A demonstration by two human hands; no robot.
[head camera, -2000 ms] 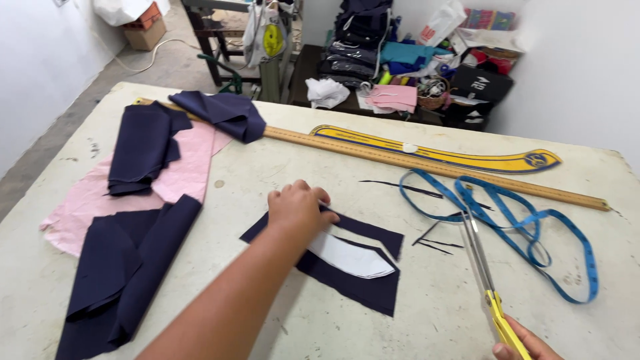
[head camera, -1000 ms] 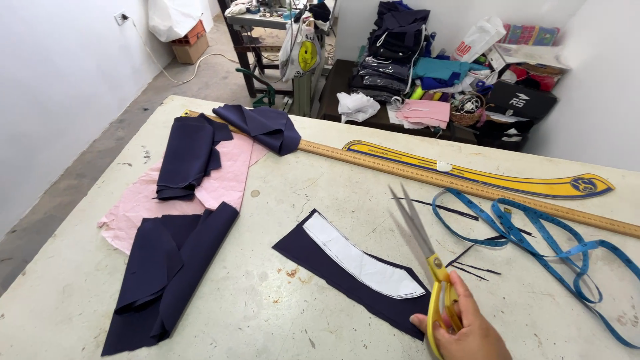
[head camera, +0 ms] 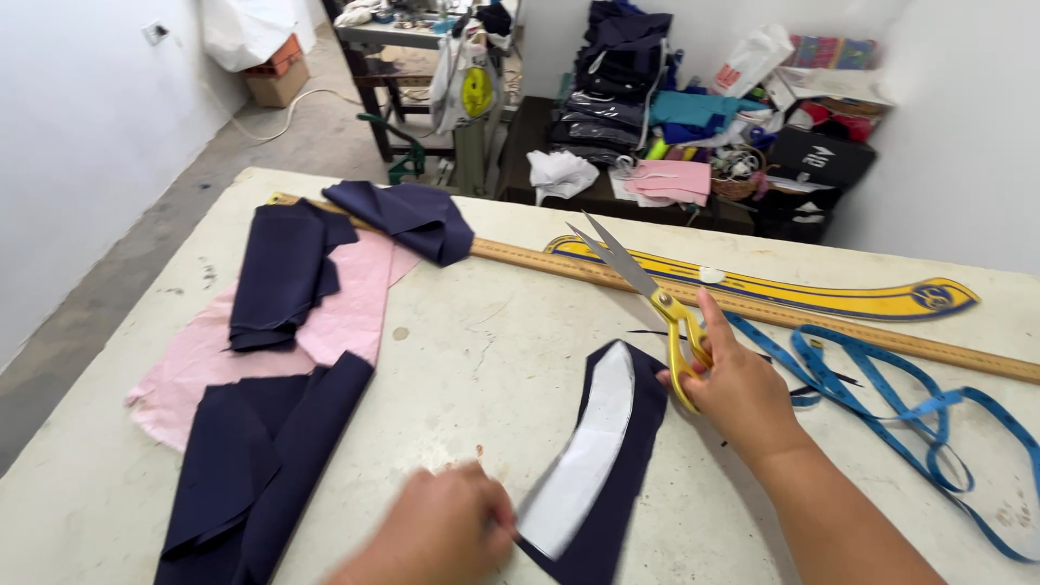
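My right hand (head camera: 735,382) holds yellow-handled scissors (head camera: 666,309), blades slightly apart and pointing up and left over the wooden ruler. Below them lies a navy fabric piece (head camera: 630,479) bearing a curved white pattern piece (head camera: 581,455). Blurred by motion, my left hand (head camera: 447,520) has curled fingers at the fabric's lower left corner; whether they pinch it I cannot tell.
Folded navy cloths (head camera: 272,276) and pink fabric (head camera: 353,292) lie at left. Across the table's back run a long wooden ruler (head camera: 552,264) and a yellow curved ruler (head camera: 861,305). A blue tape measure (head camera: 894,374) coils at right. Garments are piled beyond the table.
The navy piece with the white pattern has turned from lying diagonally to nearly upright in view. My left hand, out of view one second ago, is back at its lower end. The scissors have moved up and left.
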